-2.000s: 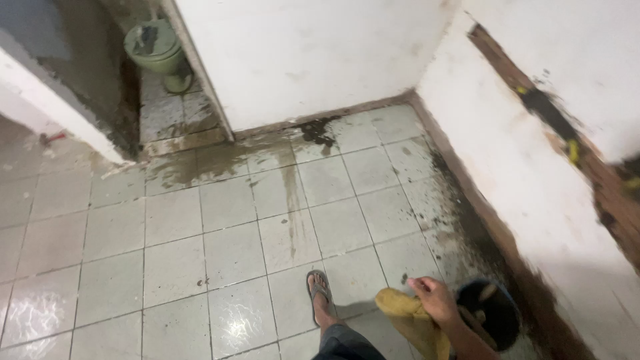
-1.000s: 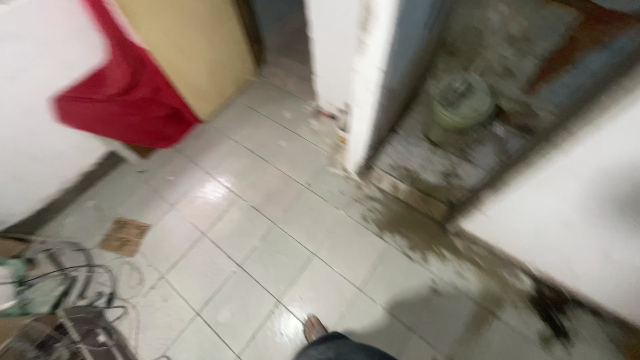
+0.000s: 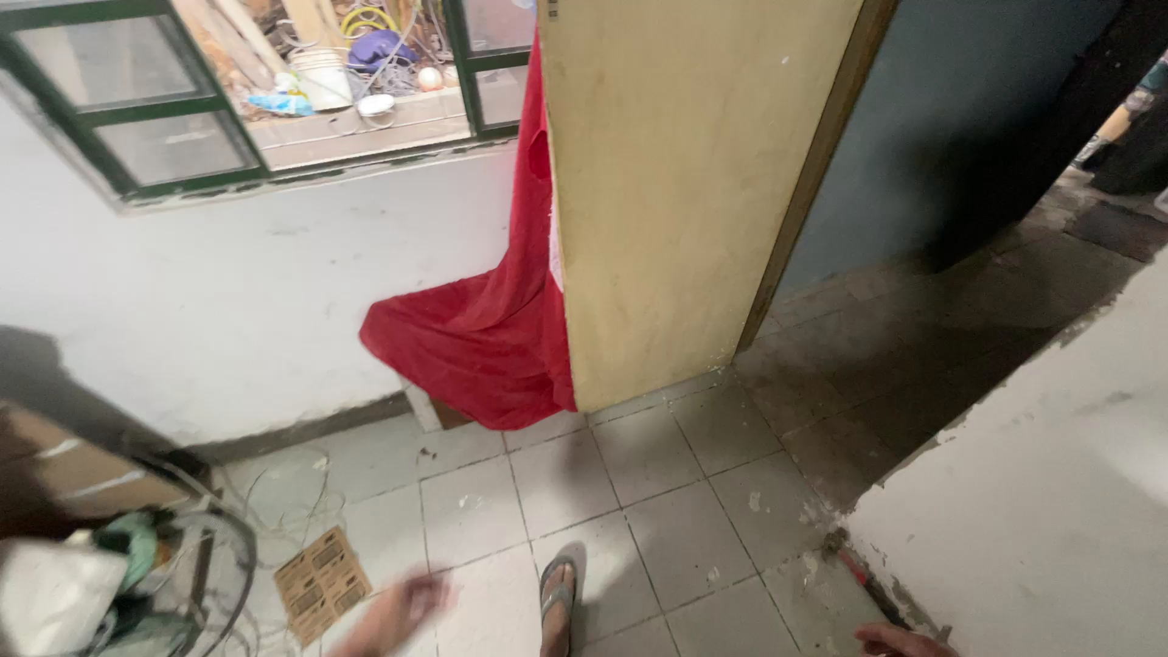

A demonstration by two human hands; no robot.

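My left hand (image 3: 401, 610) is blurred at the bottom, left of a foot in a grey flip-flop (image 3: 558, 584) and beside a flat piece of printed brown cardboard (image 3: 323, 584) on the tiles. Nothing shows in its grasp, though the blur hides its fingers. Only part of my right hand (image 3: 899, 641) enters at the bottom right edge, near the foot of the white wall; its hold is not visible. A red cloth (image 3: 474, 351) hangs behind the edge of a yellowish door (image 3: 675, 201), its lower end near the floor.
Cables, bags and other clutter (image 3: 137, 584) lie at the lower left by a cardboard box (image 3: 55, 465). A green-framed window (image 3: 173, 105) is at the upper left. To the right of the door, a dark passage (image 3: 876, 356) runs beside a white wall (image 3: 1049, 474) with a rough edge.
The view has swung far left, from the toilet and bucket to the door and window. Two seconds ago a hand held a yellowish cloth-like thing beside the bucket; neither shows now.
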